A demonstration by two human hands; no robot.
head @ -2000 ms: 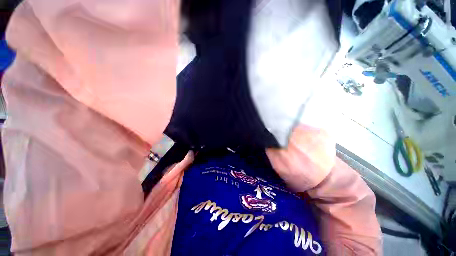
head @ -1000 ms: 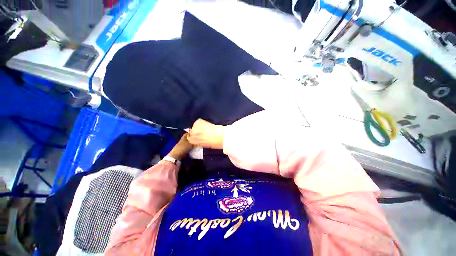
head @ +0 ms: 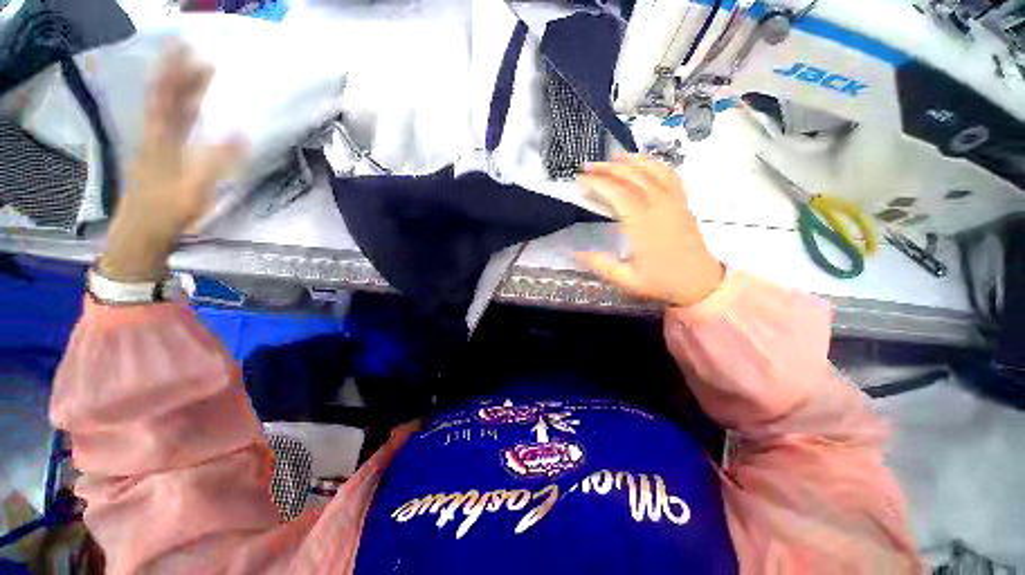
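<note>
A pale grey-white garment (head: pixel 422 90) with navy parts lies across the white machine table. Its navy panel (head: pixel 433 219) hangs over the table's front edge, with a pale strip along its lower side. A black-and-white checked part (head: pixel 572 126) lies left of the needle area. My left hand (head: pixel 169 169) is raised at the left, blurred, fingers apart, holding nothing visible. My right hand (head: pixel 650 225) is over the table just right of the navy panel's tip, fingers spread and empty. Whether its fingertips touch the cloth is unclear.
The sewing machine (head: pixel 826 84) stands at the upper right. Shears (head: pixel 834 230) with green and yellow handles lie right of my right hand, with dark snips (head: pixel 916 254) beside them. Another pale, navy and checked piece (head: pixel 45 169) lies at far left. A ruler strip (head: pixel 562 290) runs along the front edge.
The navy cloth, spread out a second ago, now lies with a pale garment at the table's front. My hands, together near my body then, are now wide apart and open.
</note>
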